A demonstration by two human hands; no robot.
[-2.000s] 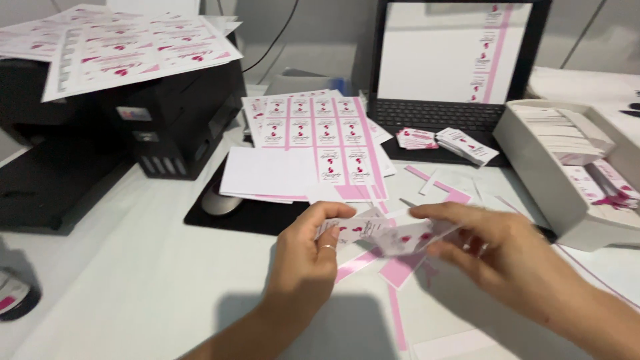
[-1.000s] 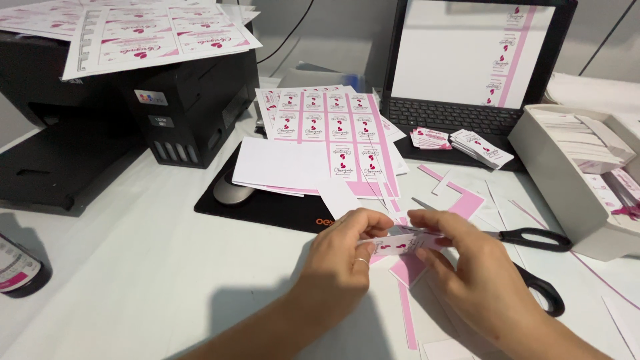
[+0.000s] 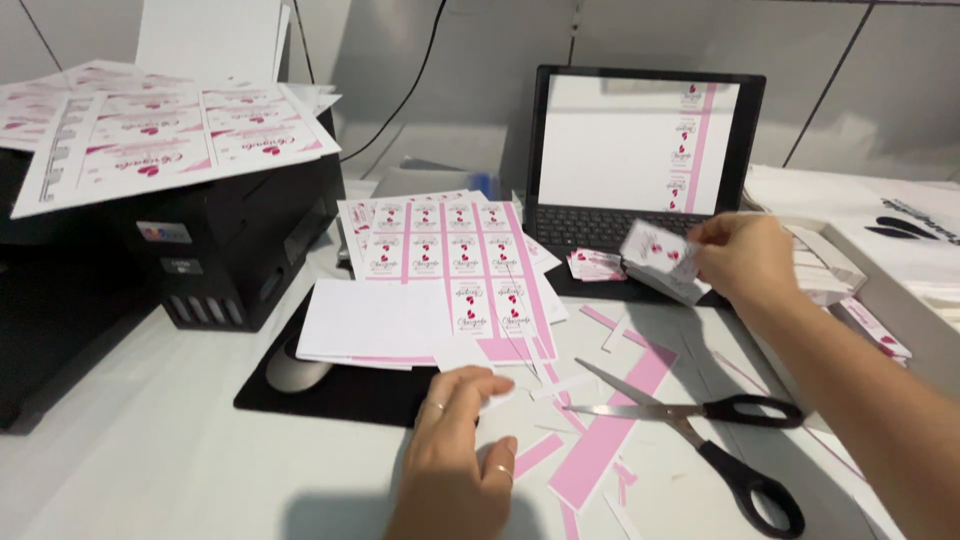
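My right hand (image 3: 739, 251) pinches a small printed paper card (image 3: 654, 247) at its right edge, over a stack of cut cards (image 3: 667, 283) at the laptop's front edge. Close to the mouse pad, my left hand (image 3: 461, 450) has its fingers apart and its fingertips near a small white paper piece (image 3: 461, 352); nothing is in its grasp. Scissors (image 3: 667, 411) with black handles lie with blades apart across pink paper offcuts (image 3: 611, 439). Behind my left hand rest printed card sheets (image 3: 427, 247) and blank white sheets (image 3: 375, 319).
A black printer (image 3: 240, 247) with printed sheets (image 3: 187, 142) on top stands at left. A grey mouse (image 3: 296, 367) sits on a black mouse pad (image 3: 352, 394). The laptop (image 3: 637, 150) is at the back, with pink cards (image 3: 596, 265) before it. A box (image 3: 896, 300) of cards stands at right.
My right hand has moved from beside my left hand to the card stack by the laptop, with a card in it. My left hand has come off the card it touched. The scissors now lie fully visible.
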